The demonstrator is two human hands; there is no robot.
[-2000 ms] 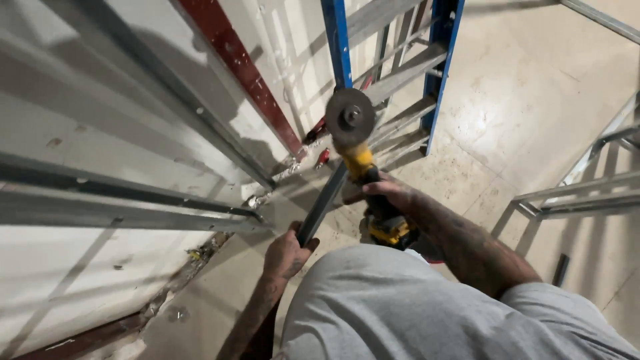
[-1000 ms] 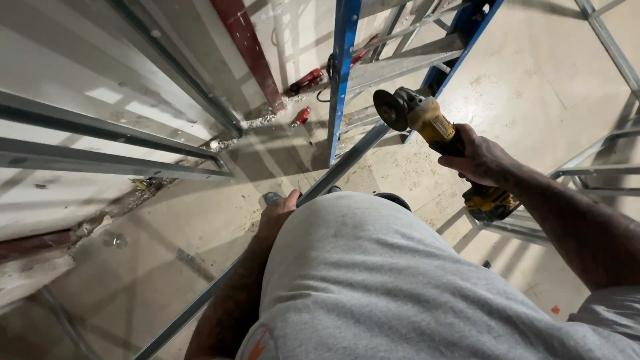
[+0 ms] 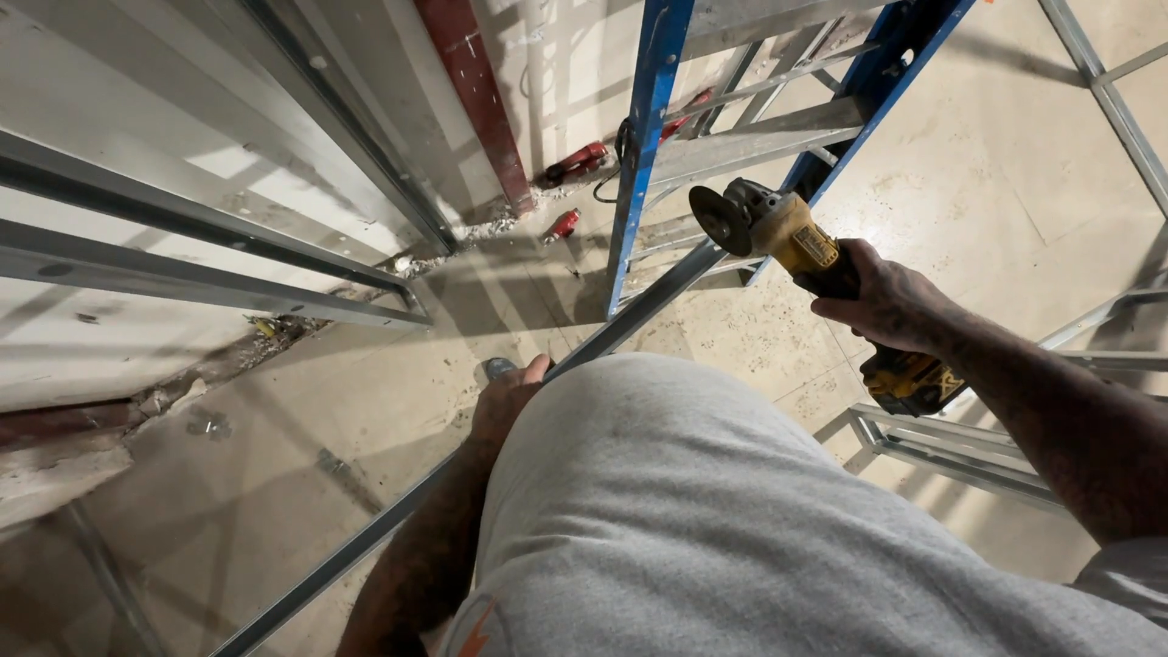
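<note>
My right hand (image 3: 890,297) is closed around the body of a yellow and black DeWalt cordless angle grinder (image 3: 803,239). Its cutting disc (image 3: 721,221) points to the left, over the far end of a long metal stud (image 3: 630,324). That stud runs diagonally from the lower left, past my belly, to the foot of the stepladder. At its middle my left hand (image 3: 511,392) grips it, the fingers partly hidden by the stud and my grey shirt. Whether the disc touches the stud cannot be told.
A blue stepladder (image 3: 650,137) stands ahead. Upright metal studs (image 3: 210,292) and a red steel post (image 3: 484,109) line the wall at left. Red tools (image 3: 577,162) lie by the wall's base. More metal framing (image 3: 958,447) is at the right, and debris (image 3: 210,423) lies on the floor.
The grinder in my right hand has moved to the right, away from my left hand, and its disc has turned leftward. The stud in my left hand now shows at much greater length.
</note>
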